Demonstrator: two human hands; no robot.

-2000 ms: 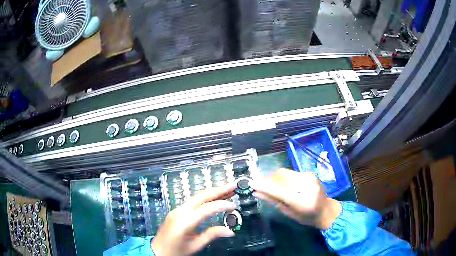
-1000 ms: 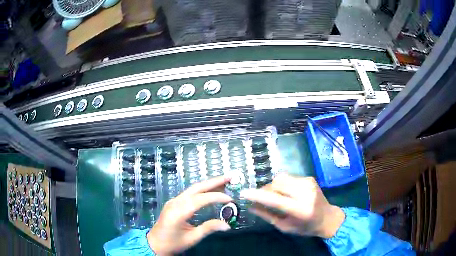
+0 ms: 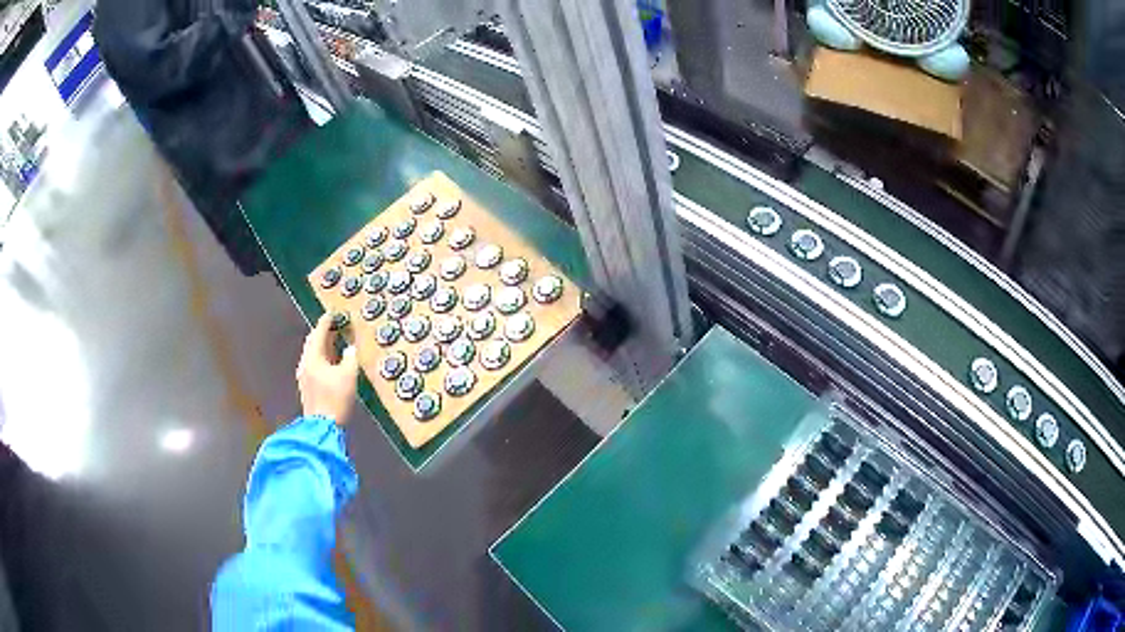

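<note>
My left hand (image 3: 327,374) reaches to the near left edge of the tan holding board (image 3: 370,358). Its thumb and finger are around a small round unit (image 3: 341,322) at the board's edge; whether the unit rests on the board is hard to tell. Rows of round units with silver-white rings (image 3: 478,295) cover much of the board, which lies on the green side table (image 3: 352,154). My right hand is out of the picture. The clear blister tray (image 3: 864,519), with dark parts in some pockets, lies at the lower right on the green bench (image 3: 654,475).
A grey aluminium upright (image 3: 605,161) stands between side table and conveyor. The green belt (image 3: 940,324) carries several spaced round units. A person in dark clothing (image 3: 204,105) is beyond the side table. A blue bin (image 3: 1098,614) is cut off at lower right; a fan (image 3: 898,19) is at top right.
The view has swung left to the side table. My left hand has moved from above the blister tray to the holding board. My right hand has left the picture.
</note>
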